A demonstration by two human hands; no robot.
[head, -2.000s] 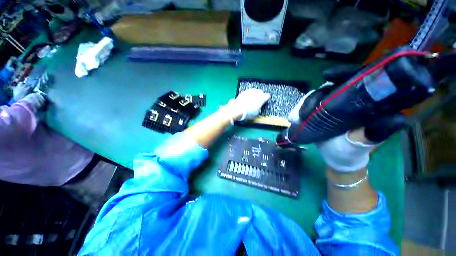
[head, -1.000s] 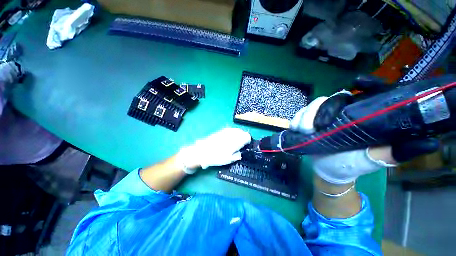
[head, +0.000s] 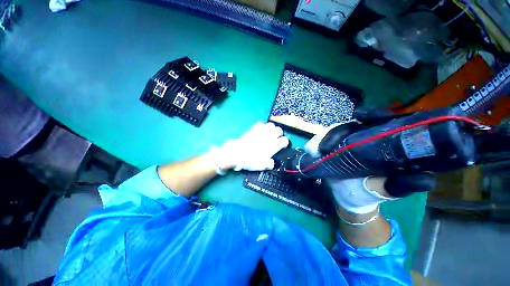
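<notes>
My right hand (head: 349, 192), in a white glove with black-covered fingers, grips the thick black electric screwdriver (head: 386, 146) with a red wire along it. The screwdriver lies nearly level, its tip pointing left over the black jig (head: 288, 192). My left hand (head: 254, 148), in a white glove, is at the screwdriver's tip over the jig's upper left part, fingers bent together. Whether it holds a small part is hidden. The black screw tray (head: 316, 99), full of tiny silvery screws, lies just beyond the hands.
Finished heat sink assemblies (head: 179, 92) are clustered to the left on the green bench. Bluish tubes (head: 235, 19) and a white device (head: 326, 12) are at the back. A component tube (head: 486, 88) slants over an orange-brown board (head: 456, 89) at the right.
My left hand has moved from the screw tray to the jig. The screwdriver's tip has come left to meet it. The view has shifted, so the bench things appear higher in the picture.
</notes>
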